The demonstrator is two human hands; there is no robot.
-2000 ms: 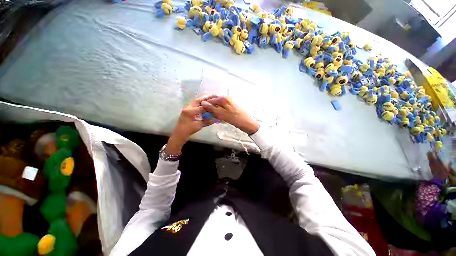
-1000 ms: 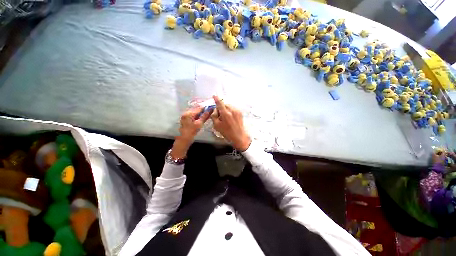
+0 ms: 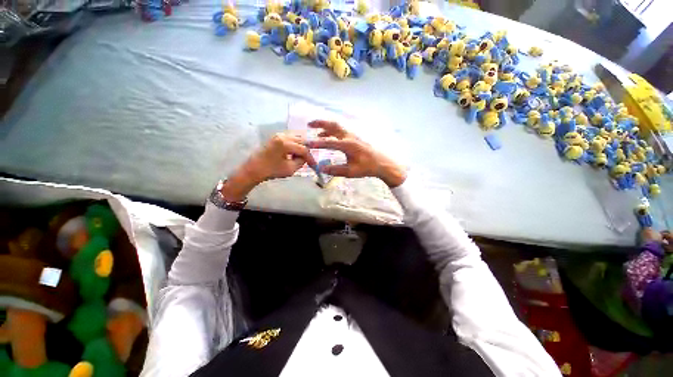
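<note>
My left hand and my right hand meet over the near edge of the table. A small blue piece with a bit of yellow below it, apparently a plush toy, shows between them. My left fingers are closed at it. My right hand is curved with its fingers partly spread; its grip on the toy is unclear. A stack of clear zip bags lies flat behind and under the hands, with pink-red stripes. Loose clear film lies at the table edge, below my right hand.
A long heap of yellow-and-blue plush toys runs along the far side. A blue card lies in front of it. A white sack with larger plush toys is at lower left. A red crate and a person's purple sleeve are at right.
My hands have drawn apart from their closer overlap. My left forearm has swung outward to the left, and my right hand has turned more sideways with its fingers spread.
</note>
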